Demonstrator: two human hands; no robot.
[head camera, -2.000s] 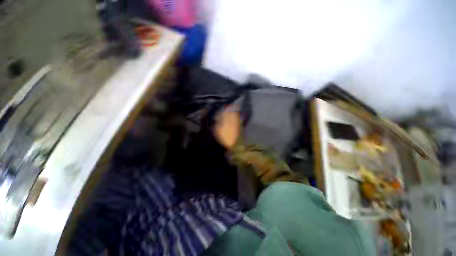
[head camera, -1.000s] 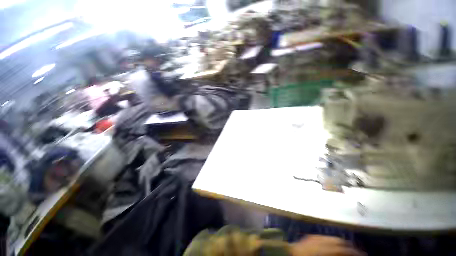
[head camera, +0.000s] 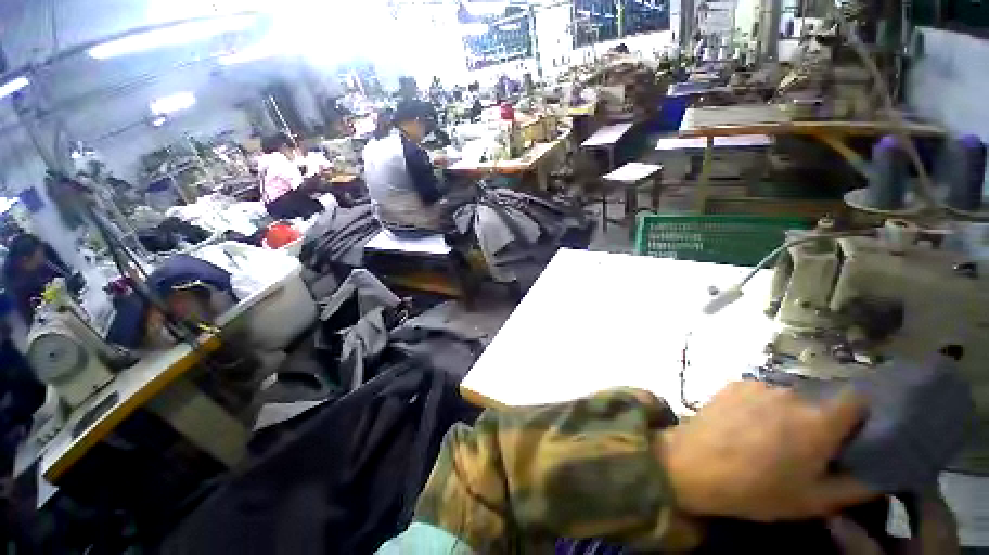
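My left hand (head camera: 765, 450), in a camouflage sleeve, reaches across from the lower left and grips a grey cloth piece (head camera: 911, 423) in front of the sewing machine (head camera: 900, 293). The cloth hides part of the machine bed. Fingers of my right hand (head camera: 927, 529) show at the bottom right, against the cloth's lower side; the rest is cut off, and its grip is unclear. Dark cloth lies under my hands. The lamp (head camera: 724, 298) shines on the white table (head camera: 607, 320) beside the needle area, which is partly hidden.
Dark and grey cloth (head camera: 369, 434) is heaped left of the table. A green crate (head camera: 710, 236) stands behind it. Thread cones (head camera: 889, 173) stand at the right. Another machine (head camera: 65, 352) is at the far left. A seated person (head camera: 401, 173) and others work further back.
The view has lifted from the lap and swung to the workshop and machine. My left hand has risen from the bottom edge to the machine front, now with grey cloth. Right-hand fingers have appeared.
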